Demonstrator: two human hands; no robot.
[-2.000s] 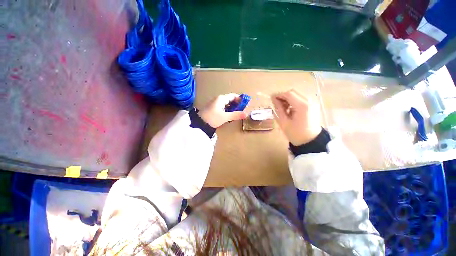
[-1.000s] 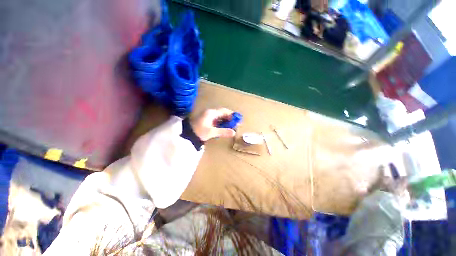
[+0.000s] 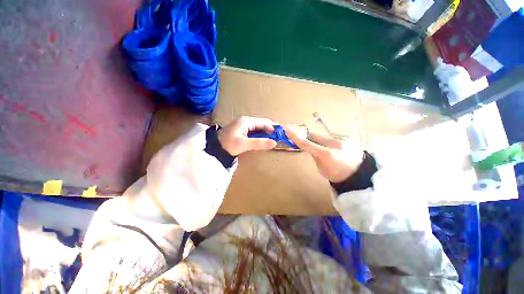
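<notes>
My left hand (image 3: 248,135) holds a blue part (image 3: 280,136) over the cardboard mat (image 3: 258,184). My right hand (image 3: 327,154) touches the same part from the right, with fingertips and thumb closed at its right end. The dish and its brown base are mostly hidden behind my hands; only a little of the base edge shows under the part. A thin applicator stick (image 3: 325,123) lies on the mat beyond my right hand. Whether my right hand holds a second small piece is too small to tell.
Blue tailed rings (image 3: 198,63) are heaped at the back left against the red-stained grey panel (image 3: 63,103). A green belt (image 3: 299,43) runs behind the mat. Blue crates (image 3: 470,247) stand below at left and right. A green object (image 3: 501,157) and white items lie at far right.
My right hand went to the far right of the bench and is now back at the centre, against the blue part in my left hand. The loose blue piece at far right no longer shows.
</notes>
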